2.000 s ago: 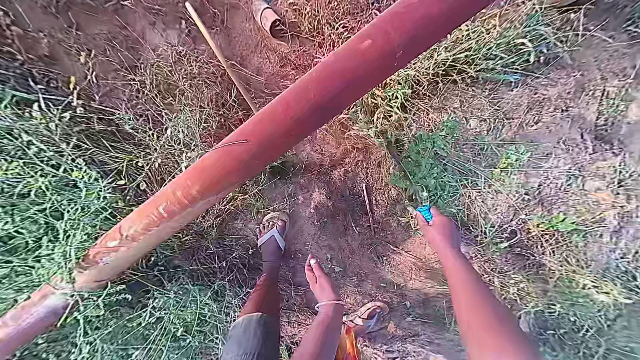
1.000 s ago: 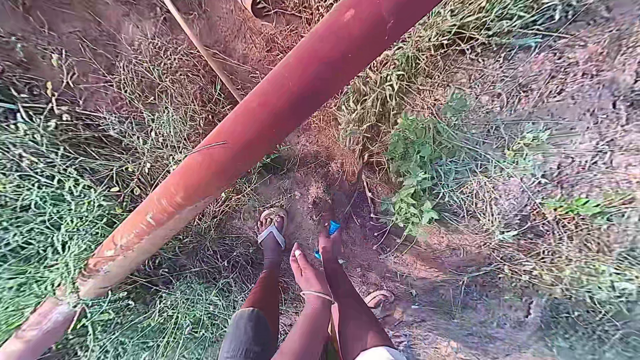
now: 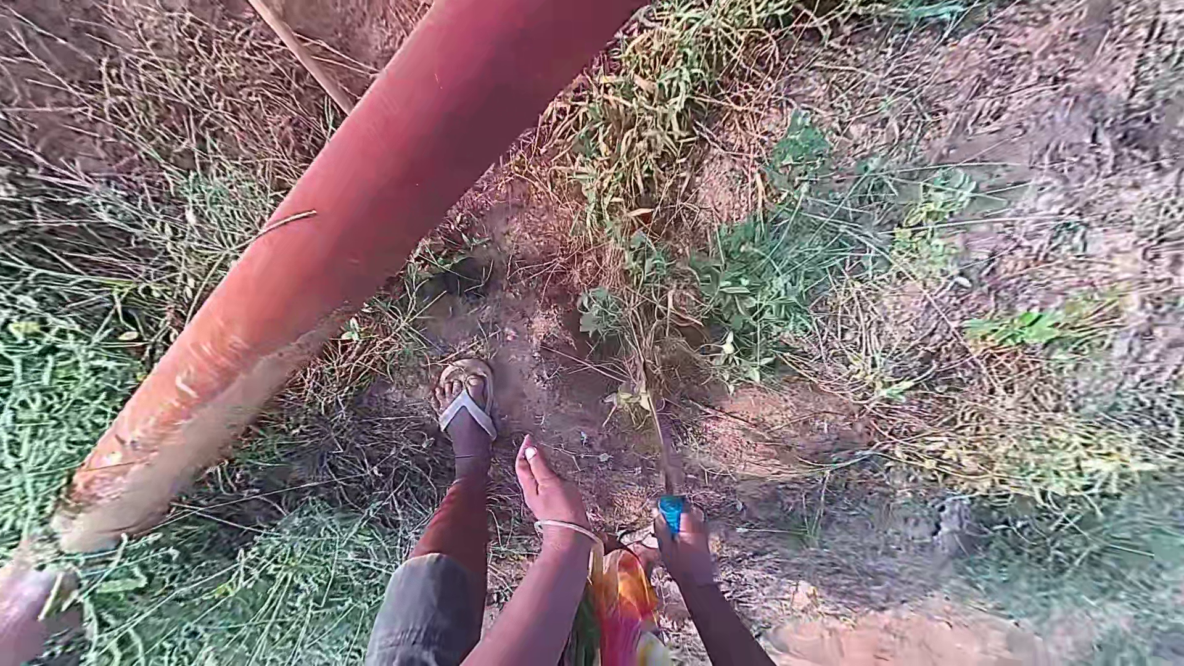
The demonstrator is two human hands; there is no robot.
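My right hand (image 3: 686, 548), low and right of centre, is closed around the blue handle (image 3: 672, 511) of a tool. A thin blade or shaft (image 3: 664, 453) runs up from the handle toward a clump of dry stems and green weeds (image 3: 647, 342); its far end is lost among them. My left hand (image 3: 550, 490) is held over the ground between my foot and the tool, fingers together and slightly bent, with a bangle at the wrist. Nothing shows in it, though its palm is partly hidden. Multicoloured cloth (image 3: 624, 592) hangs between my forearms.
A thick red pipe (image 3: 370, 185) slants across the left side above weeds. Behind it leans a wooden pole (image 3: 301, 54). My foot in a flip-flop (image 3: 467, 398) stands on bare soil just left of my left hand. Dry grass and low plants (image 3: 768, 277) spread to the right.
My right hand was out to the right, then came in close beside my left hand; now it is apart from it again, still with the blue handle. The view has shifted somewhat.
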